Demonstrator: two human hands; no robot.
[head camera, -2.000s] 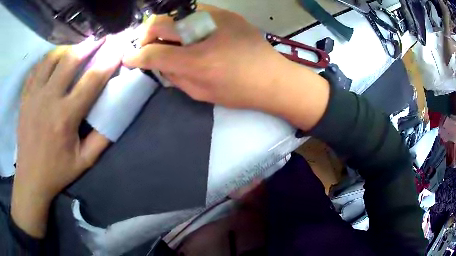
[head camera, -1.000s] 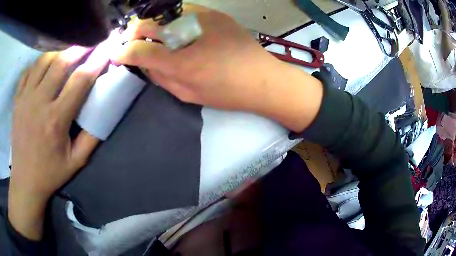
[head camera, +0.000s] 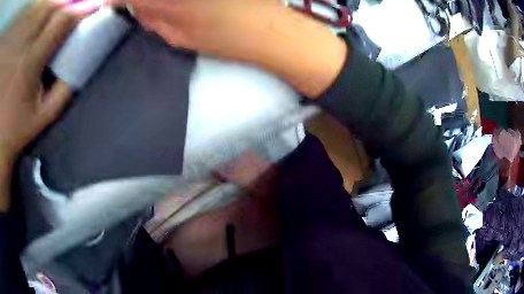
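Observation:
A dark grey fabric panel (head camera: 120, 120) lies over the front of the white table (head camera: 230, 109), its lower part near my lap. A pale piece (head camera: 91, 47) lies on its upper left part. My left hand (head camera: 29, 86) is spread flat over the left edge of the panel, beside the pale piece; it is cut off by the left edge. My right hand (head camera: 184, 23) is at the top edge, over the panel's upper end; its fingertips are blurred and cut off, so its grip cannot be told. The needle area is out of view.
Red snips (head camera: 322, 11) lie beyond my right wrist. A dark cloth piece (head camera: 431, 77) lies on brown cardboard (head camera: 466, 86) at the right. Bundled grey and white pieces (head camera: 477, 152) are piled further right. Pale and dark cloth hangs over my lap.
The view has tilted down and right, so hands, panel and snips sit higher and further left. The machine head has left the picture. My hands keep about the same places on the cloth.

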